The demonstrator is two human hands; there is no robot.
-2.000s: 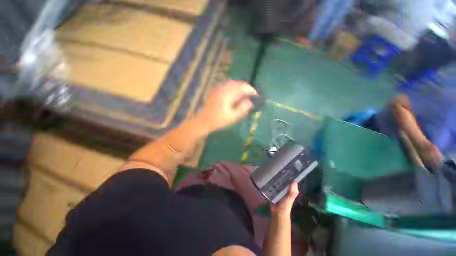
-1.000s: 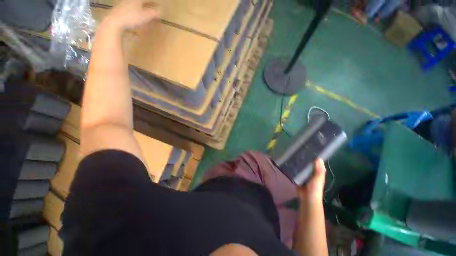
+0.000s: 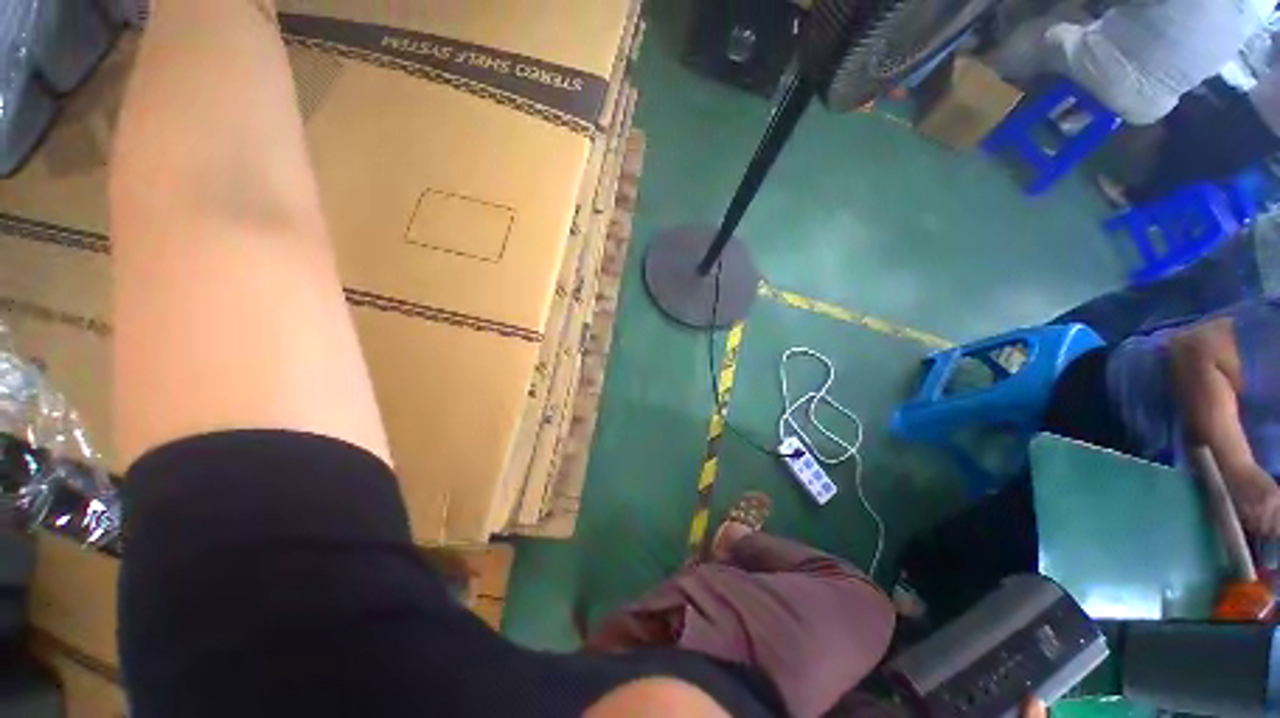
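Note:
A grey speaker housing (image 3: 1000, 652) lies tilted at the bottom right, its dark panel with small ports facing up. Only a fingertip of my right hand (image 3: 1036, 708) shows, at the housing's lower edge; the rest is cut off by the frame. My left arm stretches up the left side over the cardboard stack, and my left hand is beyond the top edge. The stack's top is a large tan cardboard sheet (image 3: 421, 302) printed "STEREO SHELF SYSTEM".
Pedestal fan base (image 3: 701, 276) and power strip (image 3: 807, 469) with a loose white cable stand on the green floor. Crumpled plastic wrap (image 3: 56, 449) is at left. A blue stool (image 3: 990, 379), a green board (image 3: 1130, 533) and a seated person with an orange-red tool (image 3: 1244, 600) are at right.
My left hand has gone up and out of view. The housing and right hand have shifted down to the bottom right. Printed cardboard now shows where plain tan layers and grey housings showed.

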